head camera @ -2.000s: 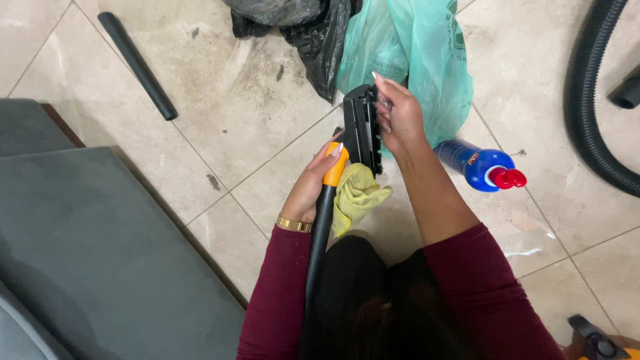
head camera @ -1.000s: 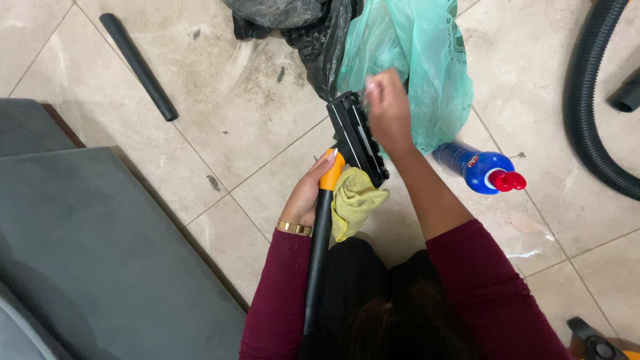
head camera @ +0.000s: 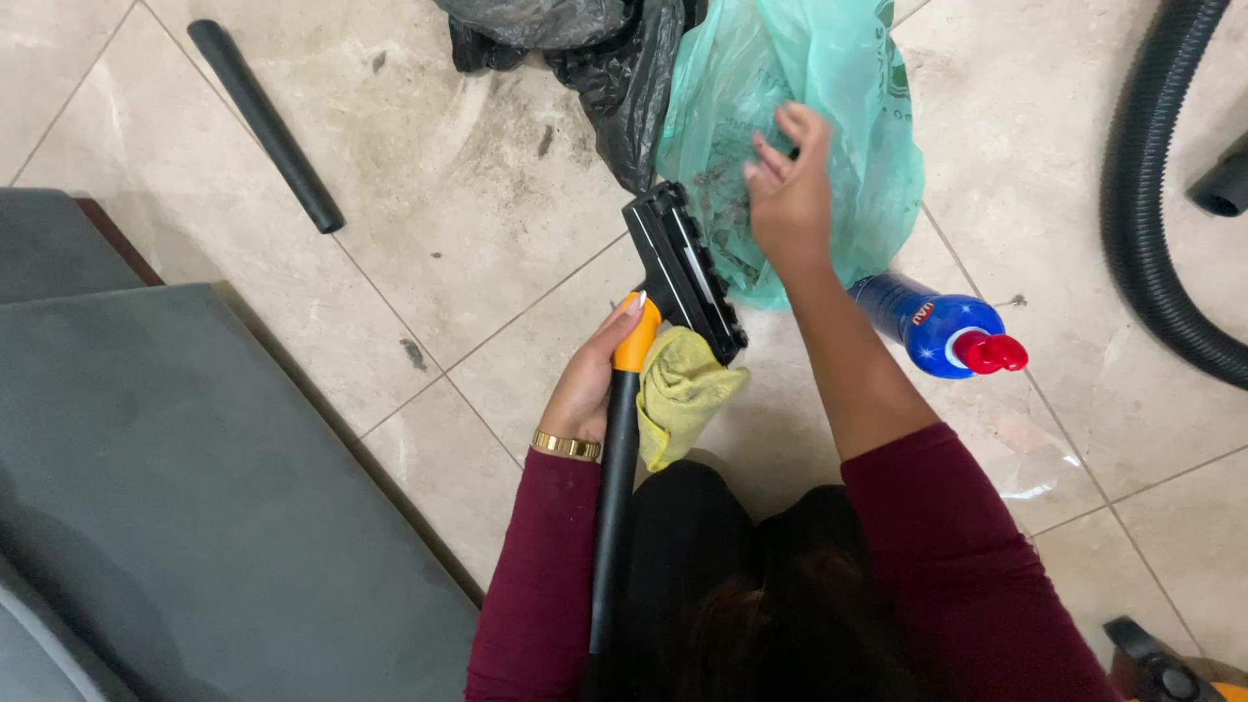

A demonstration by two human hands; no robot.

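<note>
My left hand [head camera: 590,375] holds a vacuum cleaner wand [head camera: 614,507] by its orange collar [head camera: 637,334]. On the wand's end sits a black floor nozzle [head camera: 688,275], its underside turned to the right. A yellow cloth [head camera: 682,395] hangs beside the collar, just below the nozzle; what holds it there is hidden. My right hand [head camera: 792,200] is over a translucent green plastic bag [head camera: 868,146], with its fingers apart and slightly blurred. Grey dust or debris [head camera: 723,210] shows in the bag. Whether a small bit of it clings to the fingers cannot be told.
A blue bottle with a red cap [head camera: 941,327] lies right of my right forearm. A black plastic bag [head camera: 624,93] lies at the top, a black tube [head camera: 268,127] at upper left. A grey upholstered piece [head camera: 195,468] fills the left. A corrugated hose [head camera: 1141,195] curves at the right.
My right hand has moved from the nozzle's bristled side up and right over the green bag. The nozzle's underside has turned more into view. My left hand keeps its hold on the wand.
</note>
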